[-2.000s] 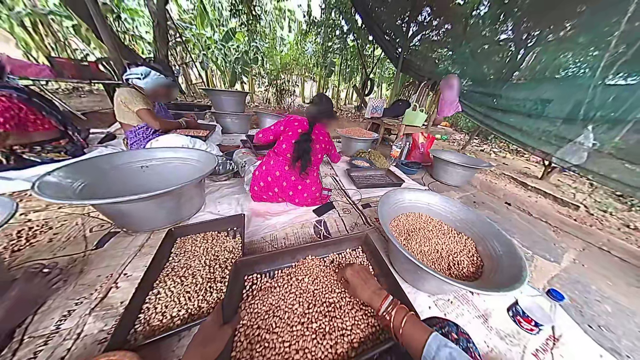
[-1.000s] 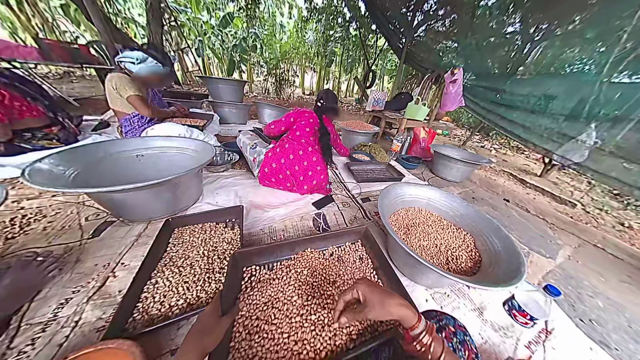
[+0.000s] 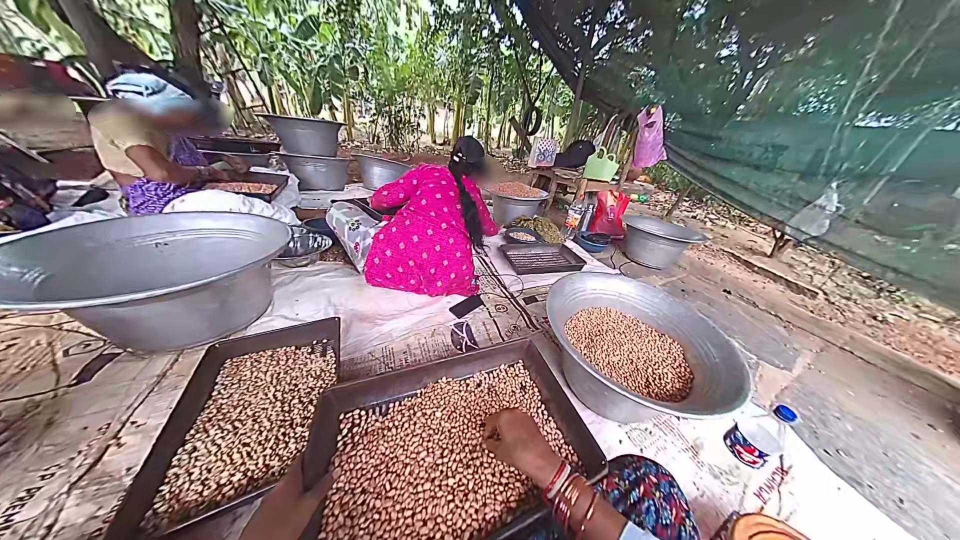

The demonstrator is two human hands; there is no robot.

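My left hand point(image 3: 289, 499) grips the left wall of a dark rectangular tray point(image 3: 442, 364) full of light brown nuts or seeds point(image 3: 420, 450). My right hand point(image 3: 521, 442), with bangles at the wrist, rests on the nuts toward the tray's right side. Its fingers are curled down and their tips are hidden, so whether it holds any is unclear. A second dark tray point(image 3: 202, 375) of paler nuts lies to the left, partly under the near tray's edge. Right of the near tray stands a wide metal basin point(image 3: 724, 367) holding more nuts.
A large metal basin point(image 3: 225, 300) stands at left. A person in pink point(image 3: 424, 225) sits ahead; another person point(image 3: 150, 150) sits at back left. A plastic bottle point(image 3: 757, 439) with a blue cap lies at right. A slatted tray point(image 3: 541, 257) and a phone point(image 3: 466, 306) lie farther off.
My right hand, raised slightly over the nuts a second ago, is now down against them with its fingers curled. My left hand stays at the tray's left wall.
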